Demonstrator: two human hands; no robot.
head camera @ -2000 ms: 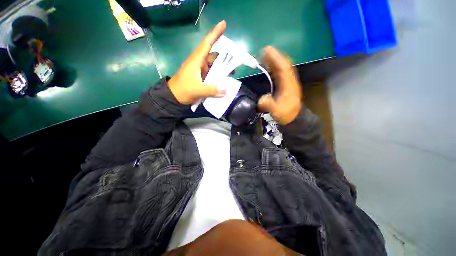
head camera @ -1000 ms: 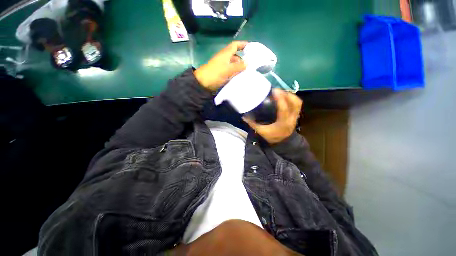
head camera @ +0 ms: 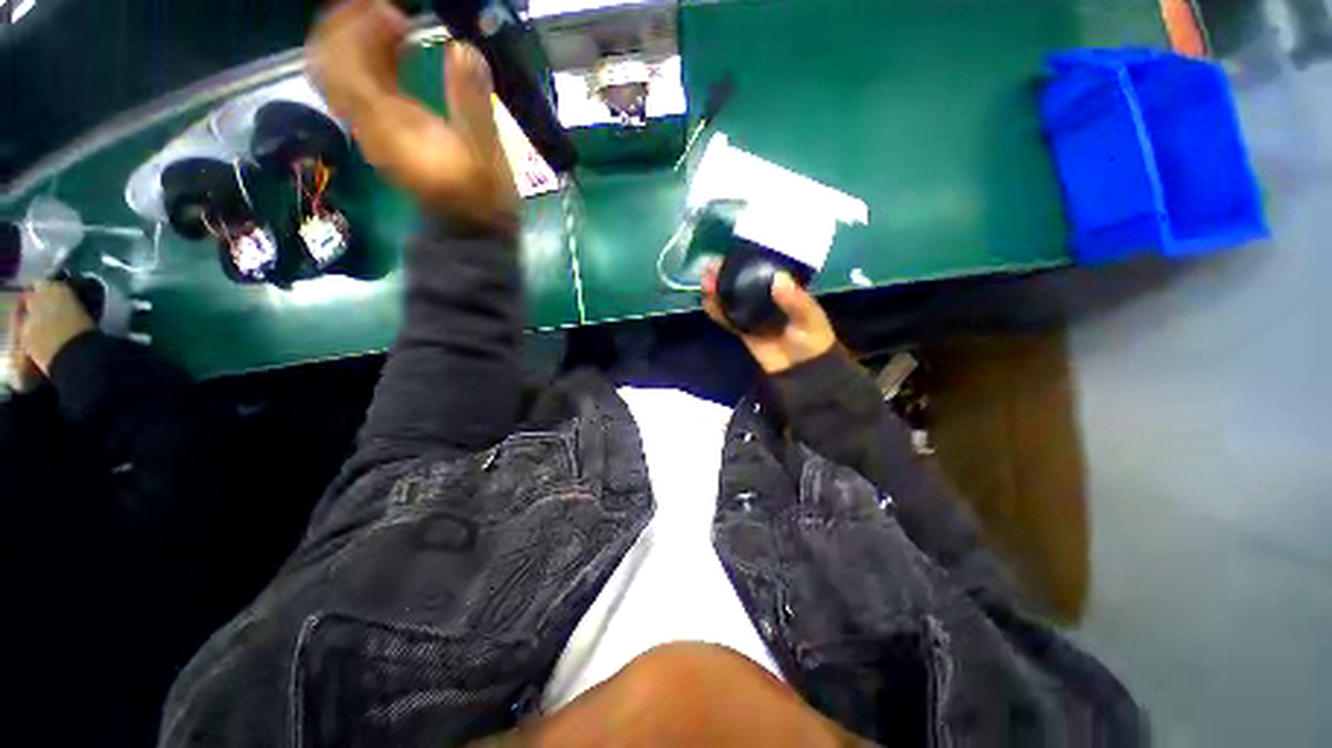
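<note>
My right hand (head camera: 789, 329) grips the black round head (head camera: 752, 288) of a white camera unit (head camera: 774, 200) at the bench's front edge. The unit's white body lies towards the bench, with a thin white cable (head camera: 675, 252) looped at its left. My left hand (head camera: 409, 117) is raised over the bench at upper left, blurred, fingers apart and empty. A long black electric screwdriver (head camera: 523, 85) hangs just right of it; no grip on it shows.
Two open black camera heads with wires and boards (head camera: 319, 234) stand left on the green bench (head camera: 877, 88). A silver-white box (head camera: 619, 91), a yellow-white tube (head camera: 526, 158) and a thin dark stick (head camera: 712, 105) lie behind. A blue bin (head camera: 1154, 154) stands right. A coworker's hand (head camera: 51, 325) shows far left.
My left hand has let go of the camera unit and moved up and left beside the screwdriver, which has come into view. My right hand now holds the unit alone, at the bench edge.
</note>
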